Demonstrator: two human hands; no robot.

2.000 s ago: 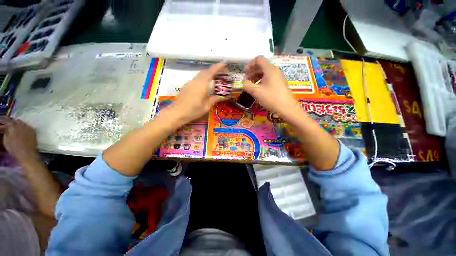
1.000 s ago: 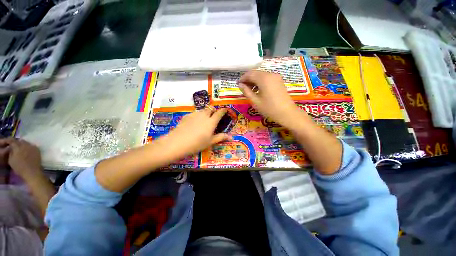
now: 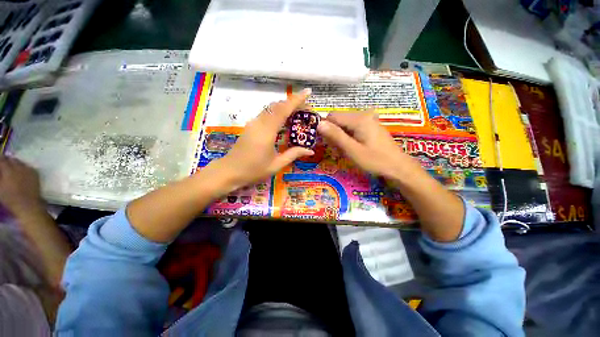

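Observation:
A smartwatch unit (image 3: 303,129) with a dark, purplish side speckled with pale round details faces up over the bright poster mat (image 3: 368,191). My left hand (image 3: 263,138) holds it between thumb and fingers at its left and lower edges. My right hand (image 3: 362,139) is at the unit's right edge, fingertips touching or very near it. Whether the right fingertips pinch a small part cannot be told. Only one unit shows; anything under the hands is hidden.
A white compartmented tray (image 3: 279,49) stands at the mat's far edge. A filled tray (image 3: 49,39) is at upper left. A grey-white board (image 3: 79,151) lies left, with another person's arm (image 3: 26,197) beside it. A white cable (image 3: 498,151) crosses the yellow board. A spare tray (image 3: 378,253) is near my knees.
The speckled unit that lay on the mat a second ago is now in my left hand. The dark unit formerly under that hand is no longer visible. My right hand has come down to the unit.

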